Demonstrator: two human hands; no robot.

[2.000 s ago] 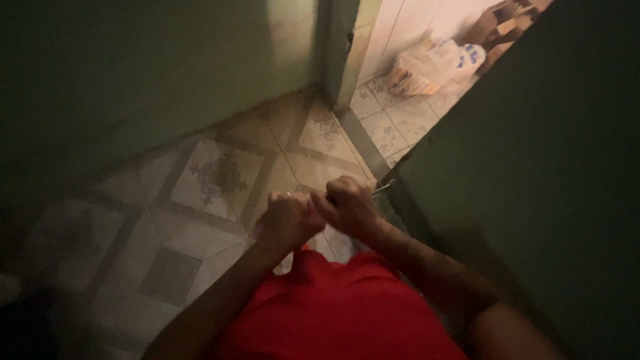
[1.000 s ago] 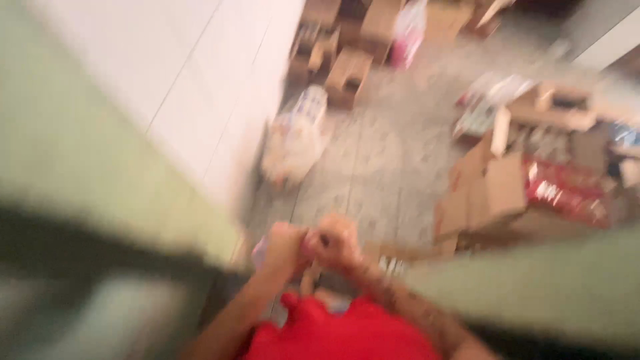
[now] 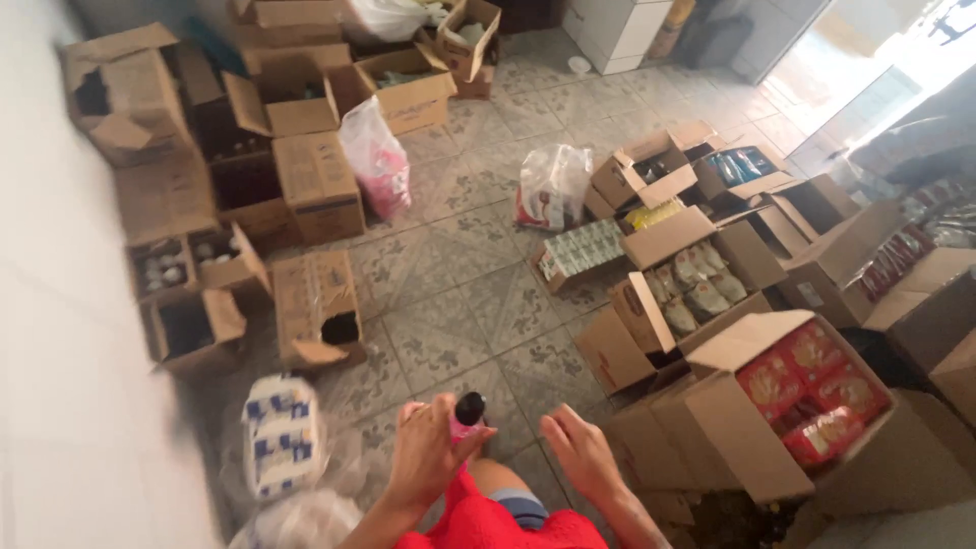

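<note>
My left hand (image 3: 427, 450) is closed around a pink bottle with a black cap (image 3: 470, 409), held upright in front of my red top. To its right, my right hand (image 3: 581, 451) is raised with its fingers loosely curled and apart from the bottle; nothing shows in it. The lower part of the bottle is hidden by my left hand and the red cloth.
Open cardboard boxes stand at the left (image 3: 316, 179). At the right, a box of red packets (image 3: 812, 389) stands beside a box of pale packets (image 3: 698, 286). Plastic bags (image 3: 553, 187) rest on the tiled floor (image 3: 457, 305) between, a blue-and-white pack (image 3: 282, 435) lower left.
The view has moved from a dim doorway into a bright room full of boxes. My hands were together in both earlier frames; now they are apart, with the bottle in my left hand.
</note>
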